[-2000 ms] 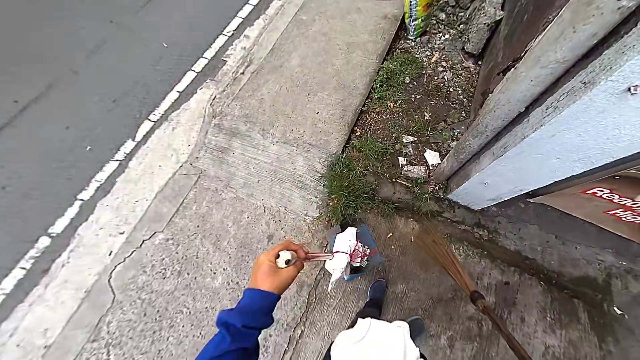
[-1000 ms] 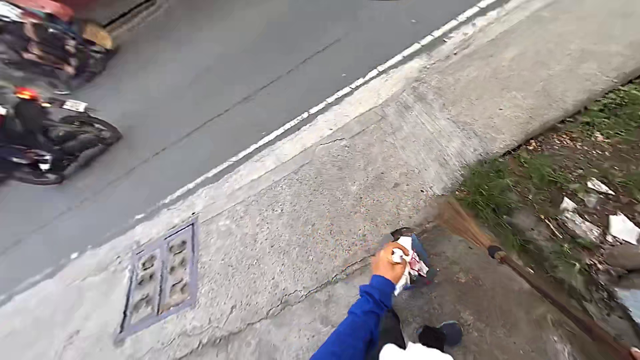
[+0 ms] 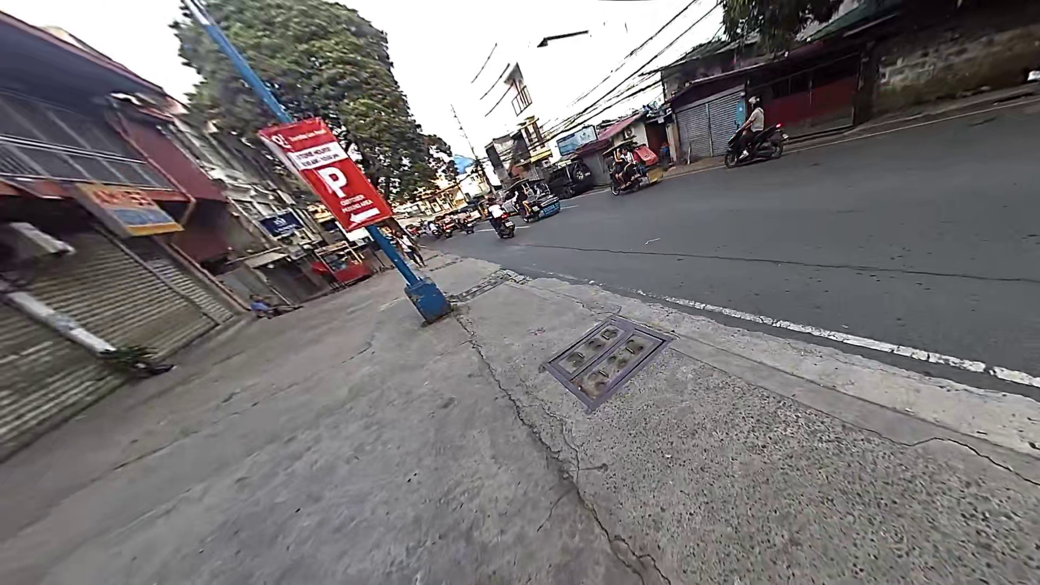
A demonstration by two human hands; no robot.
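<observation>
Neither my left hand nor my right hand shows in the head view now, so what they hold is hidden. The view takes in a cracked concrete sidewalk [image 3: 341,455] that slopes across the frame. A metal-framed drain cover [image 3: 608,361] is set into the concrete right of the middle. Left of it a blue pole [image 3: 394,256] stands on a blue base [image 3: 427,301] and carries a red parking sign [image 3: 329,175]. The broom seen earlier is out of view.
The asphalt road [image 3: 812,219] runs along the right, past a white edge line [image 3: 821,333]. A rider on a motorcycle [image 3: 754,146] and several other vehicles are on it. Rolled-down metal shutters [image 3: 106,309] line the left. A person [image 3: 264,307] is low on the ground near them.
The view has swung up and along the street. The hand in a blue sleeve, the dustpan with white and red litter, and the broom have left the view.
</observation>
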